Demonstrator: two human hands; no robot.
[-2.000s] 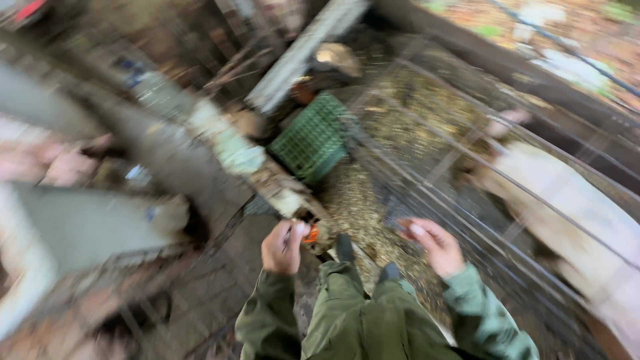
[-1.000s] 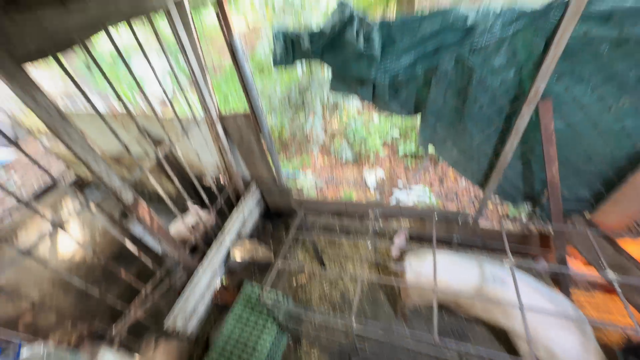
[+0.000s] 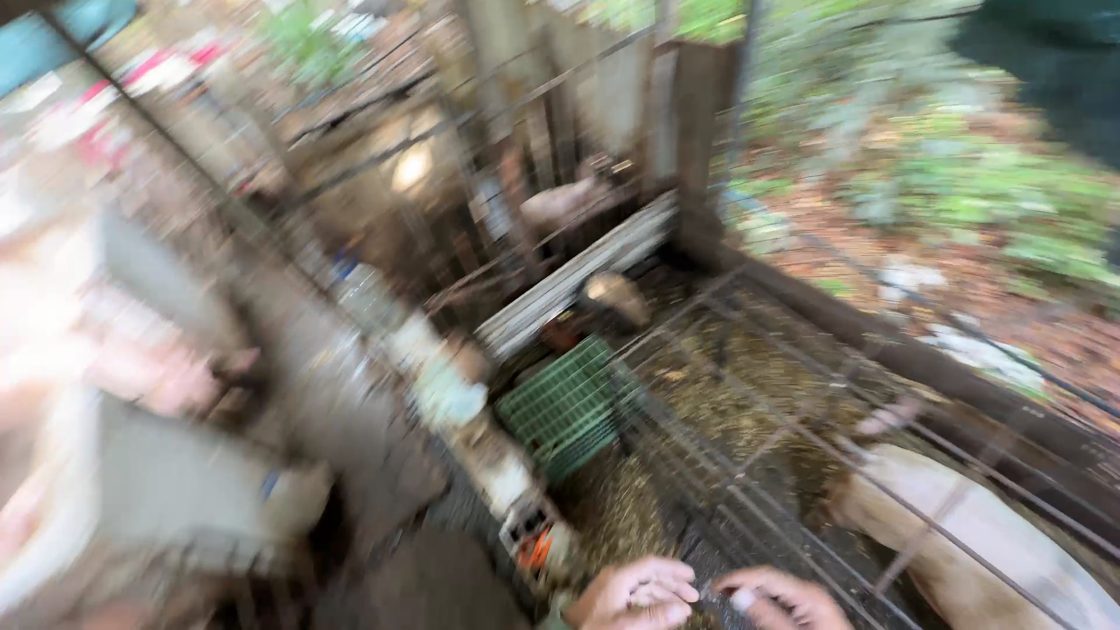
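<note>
At the bottom of the blurred head view, my left hand [image 3: 637, 595] has its fingers bent, near an orange item [image 3: 535, 549] on a narrow block ledge. Just to its right, my right hand [image 3: 779, 599] is curled, its fingertips close to the left hand's. Whether either hand holds something small is too blurred to tell. Beyond them a green plastic crate [image 3: 560, 407] stands tilted on the littered pen floor. A pale pig [image 3: 980, 525] is behind the metal bars on the right.
A metal bar grid [image 3: 744, 472] crosses the right side. A whitish board [image 3: 582, 276] lies beyond the crate, with another pig [image 3: 560, 206] behind it. A low block wall [image 3: 503, 481] divides the pen from a walkway [image 3: 350, 429]. At left are pale partitions [image 3: 175, 481] with pinkish animals.
Both hands, out of view one second ago, are back at the bottom edge. They are closer together than two seconds ago. The view has swung down and left from the green tarp.
</note>
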